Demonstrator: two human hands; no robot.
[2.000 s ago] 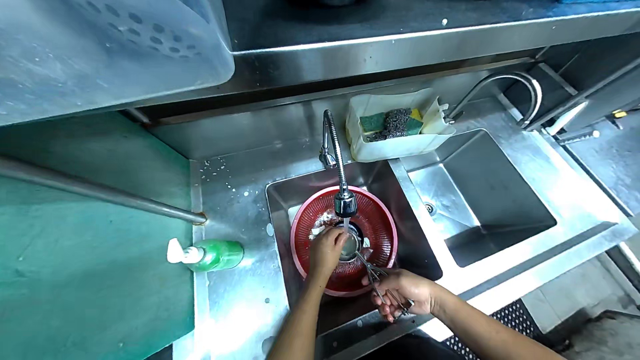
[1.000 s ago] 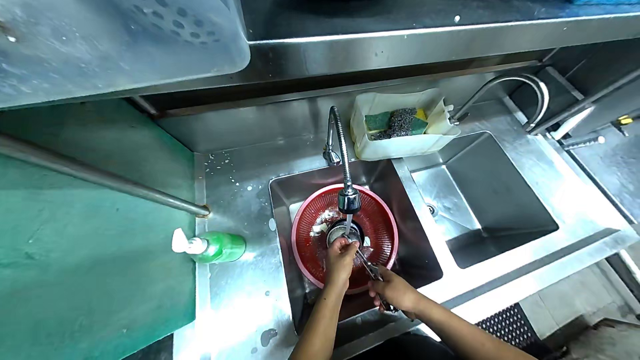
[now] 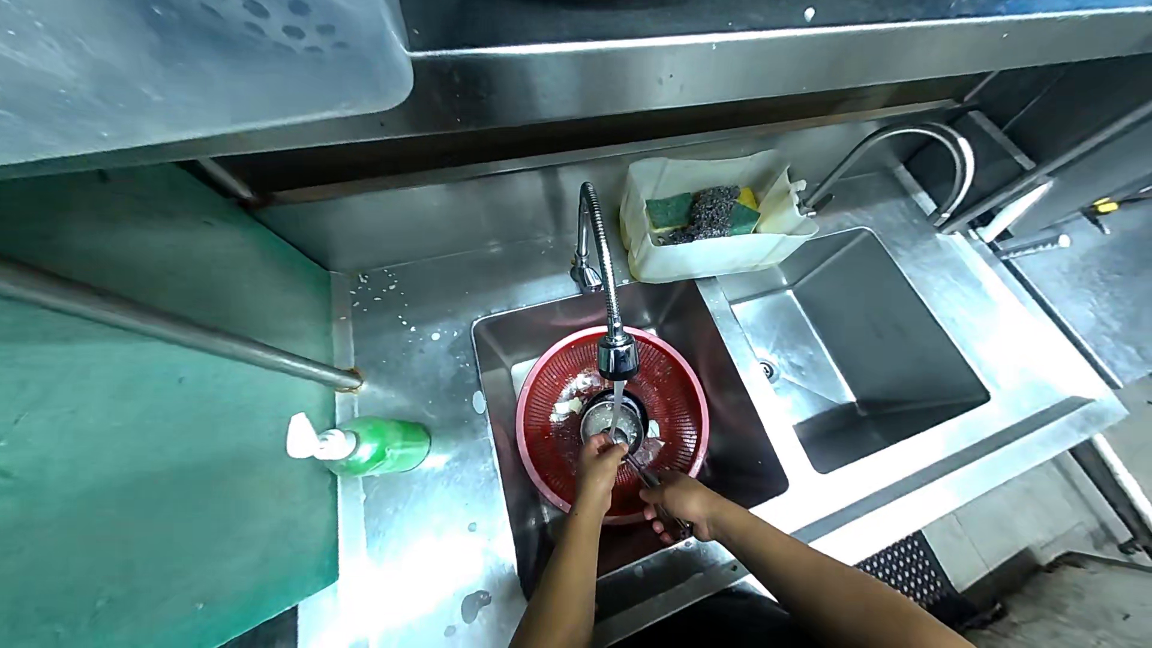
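A red plastic colander (image 3: 540,423) sits in the left steel sink basin, with white scraps and a small round metal vessel (image 3: 596,416) inside it. Water runs from the flexible-neck faucet (image 3: 617,355) into the vessel. My right hand (image 3: 679,506) grips the handle end of a slim metal utensil (image 3: 644,472), possibly tongs; its exact kind is unclear. My left hand (image 3: 601,463) pinches the utensil's far end under the stream, over the colander.
A cut plastic container (image 3: 711,256) with scouring pads and a steel scrubber stands behind the sinks. A green soap pump bottle (image 3: 382,446) lies on the left counter. At right are a second basin (image 3: 882,342) and a curved faucet (image 3: 945,135). A steel shelf edge (image 3: 720,67) crosses above.
My left hand has moved off the round vessel's near side to the utensil's end. The utensil looked spread two seconds ago and now looks narrow. Water still runs.
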